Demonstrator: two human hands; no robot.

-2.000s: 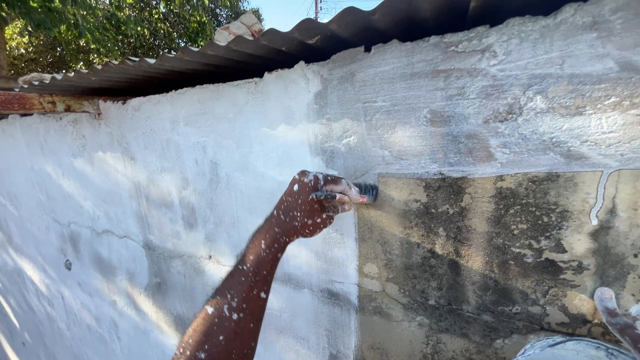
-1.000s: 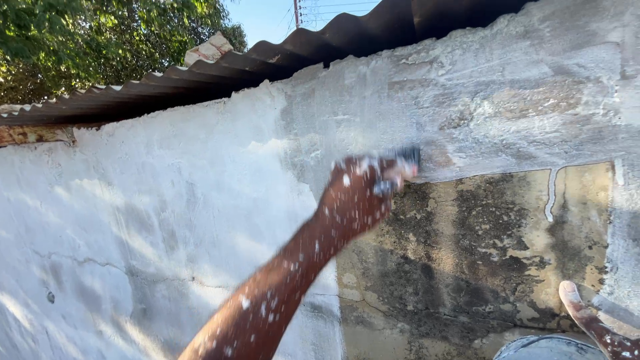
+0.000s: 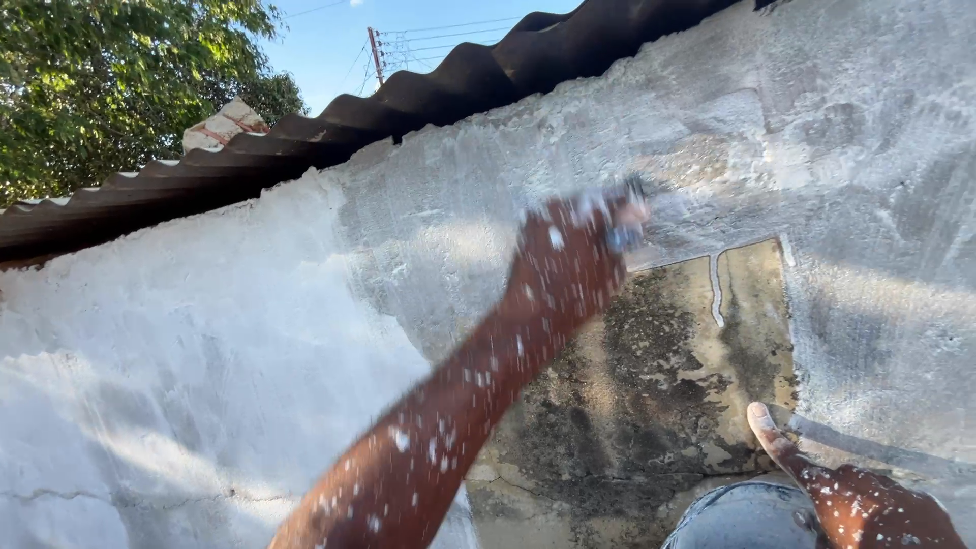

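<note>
My left hand [image 3: 583,236], blurred and spattered with white paint, grips a paintbrush [image 3: 634,187] whose dark bristles are at the wall. Its forearm reaches up from the bottom edge. Around the brush the coated wall [image 3: 457,175] is grey and streaky. Below lies a bare, yellowish, black-stained patch [image 3: 648,366], with a white drip [image 3: 715,290] running down it. At the lower right my right hand [image 3: 846,488], also spattered, is beside a paint-smeared bucket [image 3: 743,518], its thumb pointing up; its other fingers are hidden, so its hold cannot be told.
A dark corrugated roof sheet [image 3: 457,84] overhangs the wall's top, with a broken masonry piece [image 3: 225,126] resting on it. Whiter wall [image 3: 191,366] with a thin crack spans the left. A tree [image 3: 114,84] and a utility pole [image 3: 375,57] stand beyond.
My left hand with the brush has moved up and right, from the bare patch's upper left corner onto the grey band above it. More of my right hand now shows. The view has shifted.
</note>
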